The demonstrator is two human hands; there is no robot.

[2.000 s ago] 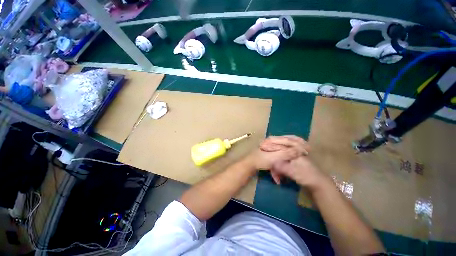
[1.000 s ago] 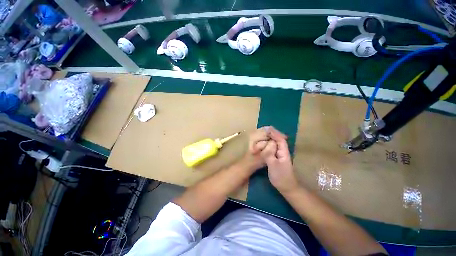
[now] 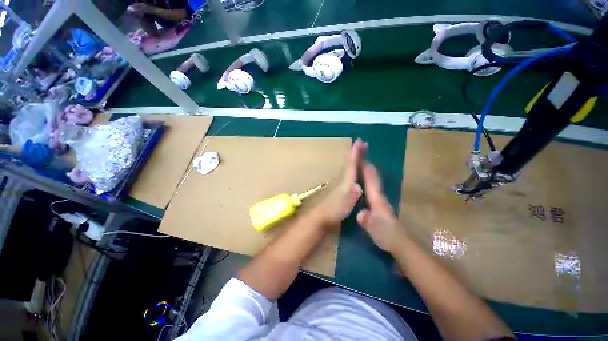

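My left hand [image 3: 345, 188] and my right hand [image 3: 380, 213] are raised over the green gap between two cardboard sheets. The palms face each other, fingertips close together, with a narrow gap lower down. Both hands are bare and hold nothing visible. A yellow glue bottle [image 3: 273, 212] lies on the left cardboard sheet [image 3: 230, 230], left of my left hand, its thin nozzle pointing up and right. The hanging power screwdriver [image 3: 543, 123] is at the right, its silvery nose [image 3: 481, 174] over the right cardboard sheet [image 3: 433, 160].
White cat-ear headphones [image 3: 327, 66] lie spaced along the green conveyor [image 3: 387, 86] behind the bench. A crumpled wipe [image 3: 206, 162] lies on the left cardboard. A clear bag of parts [image 3: 109, 152] sits in a dark tray at far left. A blue hose [image 3: 501, 86] loops by the screwdriver. Another person's arm [image 3: 157, 10] shows at top left.
My hands were clasped together with fingers folded; now the fingers are straight and the palms are parting. The view has shifted slightly. The bottle still lies on the cardboard.
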